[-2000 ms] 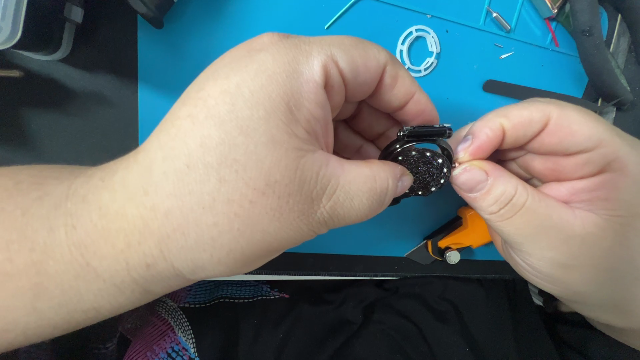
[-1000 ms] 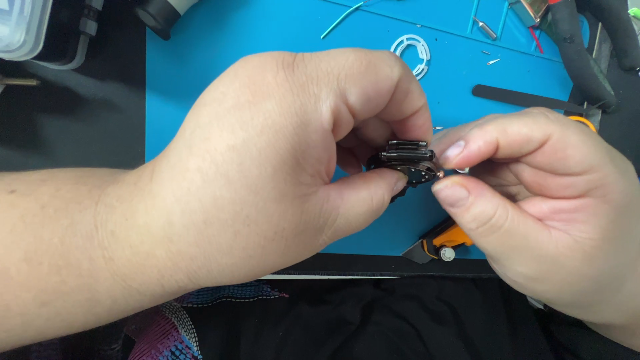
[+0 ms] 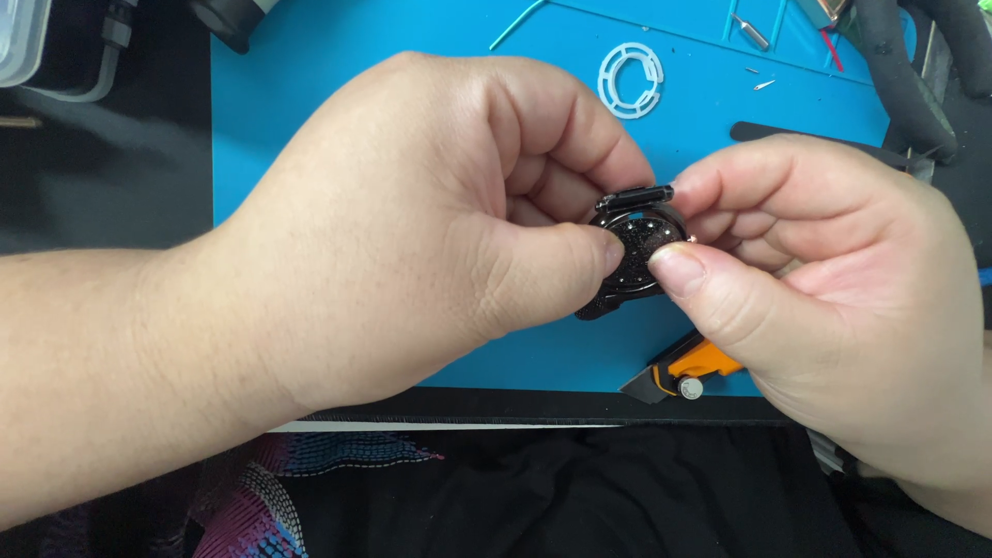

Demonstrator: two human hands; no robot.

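Note:
A black wristwatch (image 3: 639,252) with a dark, glittering dial is held over the blue mat, its face turned up towards the camera. My left hand (image 3: 465,201) grips it from the left, the thumb over the dial's edge and the fingers behind. From the right, my right hand (image 3: 806,271) has its thumb on the case near the small crown (image 3: 691,239), and its index fingertip is by the bracelet end at the top. Part of the bracelet hangs below the case; the rest is hidden by my left hand.
An orange utility knife (image 3: 701,360) with its blade out lies below my right hand on the blue mat (image 3: 325,85). Beyond the watch are a white plastic ring (image 3: 604,81), a small metal tip (image 3: 750,32) and a dark flat strip (image 3: 814,139). Black-handled pliers (image 3: 903,85) rest at upper right.
The watch, edge-on one second ago, has its dial turned up to the camera again. My right thumb has moved from beside the crown onto the case.

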